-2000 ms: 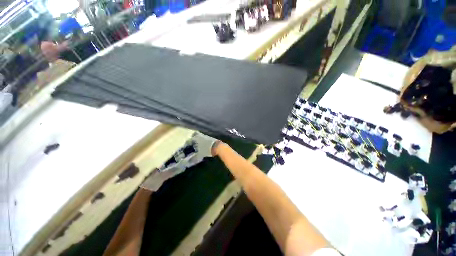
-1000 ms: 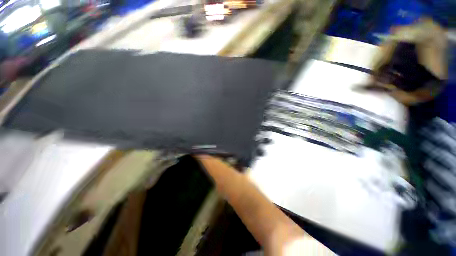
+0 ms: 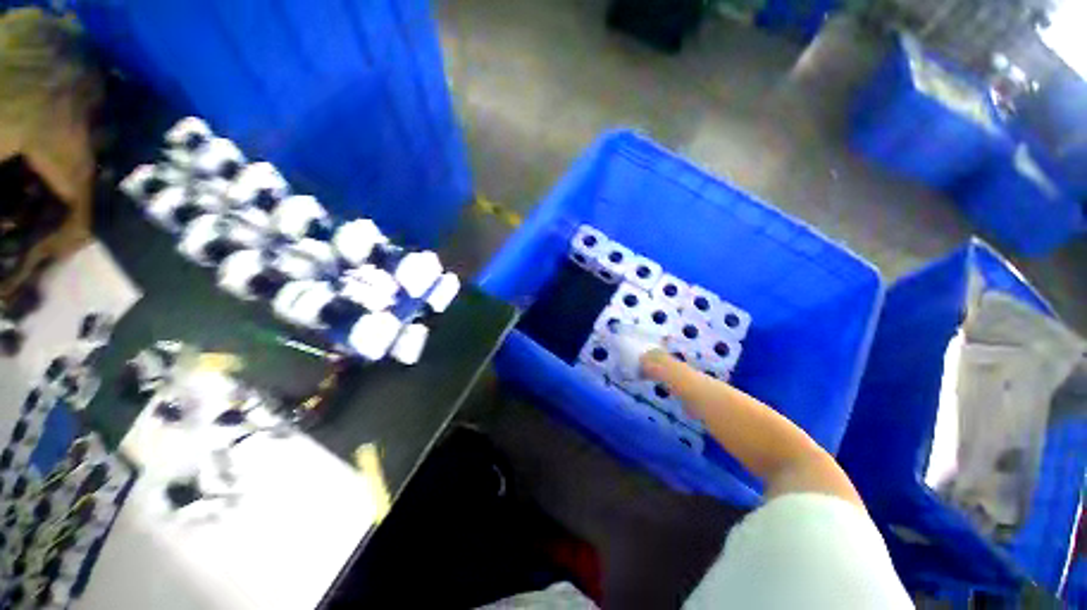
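My right hand [image 3: 632, 355], in a whitish glove, is inside a blue plastic crate [image 3: 763, 226] on the floor. It is over rows of white housings [image 3: 701, 305] with dark round holes. The glove blends with the housings, so its fingers and any grip cannot be told. A dark flat piece [image 3: 570, 312] lies at the left inside the crate. My left hand is not in view.
Stacked white units [image 3: 280, 244] stand on the dark green bench [image 3: 435, 381]. A white sheet [image 3: 274, 512] holds loose parts; black-and-white sub-assemblies [image 3: 72, 518] lie at lower left. Another blue crate [image 3: 894, 417] stands at right, a brown bag [image 3: 60, 107] at far left.
The view has swung right, from the dark sheets and bench to the floor crates. My right hand has moved from the dark sheets into the crate. My left hand has left the picture.
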